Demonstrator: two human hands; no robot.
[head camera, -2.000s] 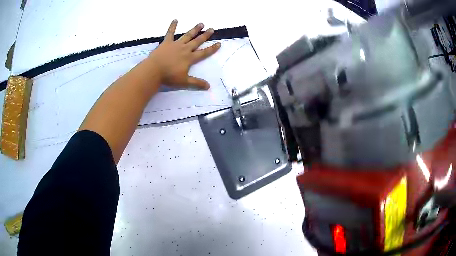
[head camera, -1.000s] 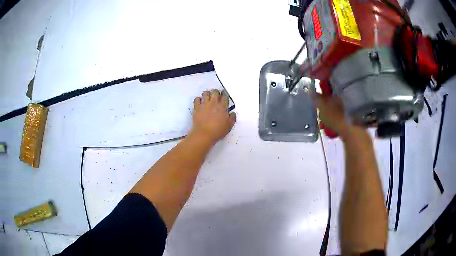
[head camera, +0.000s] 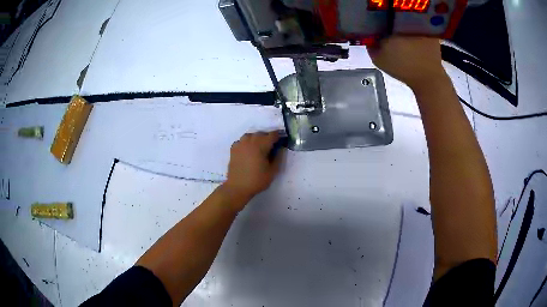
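The straight knife cutting machine (head camera: 360, 24) stands at the top centre with its red digits lit. Its grey base plate (head camera: 348, 129) lies flat on the table, its left edge at the right end of the paper-topped fabric lay (head camera: 174, 129). The blade standard (head camera: 309, 81) rises from the plate's left part. My right hand (head camera: 411, 57) is closed around the machine's handle, its fingers partly hidden under the motor. My left hand (head camera: 258, 162) grips the lay's right end, fingers curled at its dark edge, just left of the plate.
A block cloth weight (head camera: 72, 129) and two smaller yellow weights, one lower (head camera: 53, 210) and one at far left (head camera: 31, 132), lie on paper. Dark fabric (head camera: 486, 45) is at upper right. A black cable (head camera: 504, 117) trails right.
The machine has turned and moved left to the lay's end, after being clear of it a second ago. My left hand has gone from lying flat to gripping the end.
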